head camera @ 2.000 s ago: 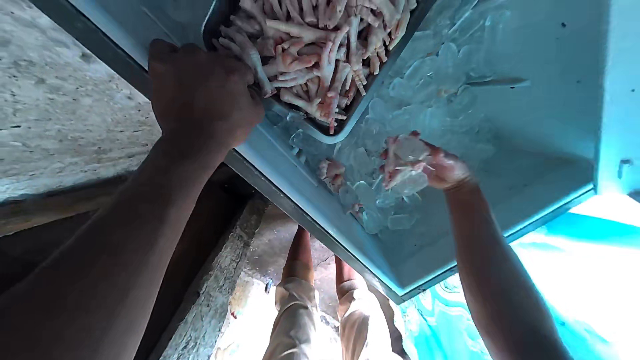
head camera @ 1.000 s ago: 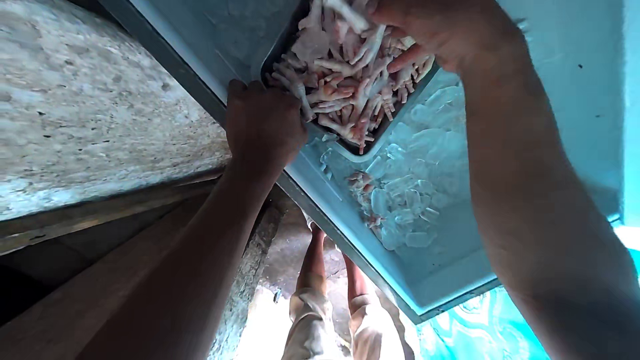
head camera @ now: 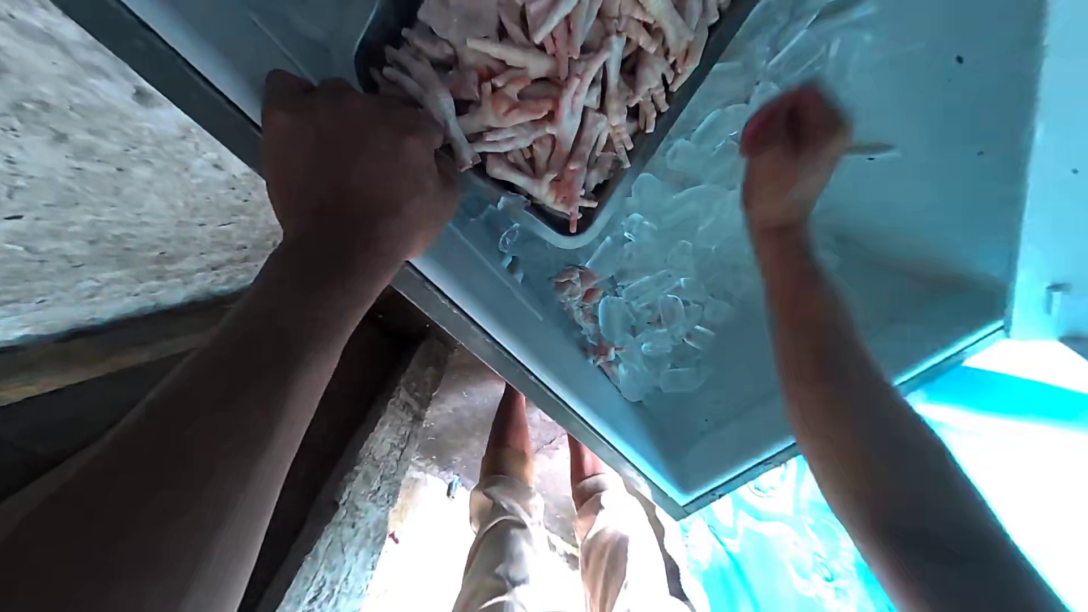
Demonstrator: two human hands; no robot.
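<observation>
A dark tray with a pale rim point(head camera: 571, 240) is heaped with raw chicken feet point(head camera: 552, 93) and stands inside a light blue tub point(head camera: 918, 221). My left hand point(head camera: 357, 161) is curled in a fist over the tub's near left wall, against the tray's left side; whether it grips the tray or the tub's edge is hidden. Over the ice pieces point(head camera: 663, 306), right of the tray, my right hand point(head camera: 795, 127) is blurred, its fingers curled. A thin utensil point(head camera: 871, 149) shows beside it; contact is unclear. More reddish meat pieces point(head camera: 586, 297) lie among the ice.
A rough speckled slab point(head camera: 119, 187) borders the tub on the left. The tub's dark outer edge point(head camera: 544, 391) runs diagonally above a person's legs point(head camera: 510, 510). Bright turquoise sheeting point(head camera: 782, 535) lies below right, and a rough ledge point(head camera: 365, 476) is at lower left.
My right hand was low over the ice with ice pieces in it, then over the chicken feet, and is now back right of the tray. My left hand stays beside the tray.
</observation>
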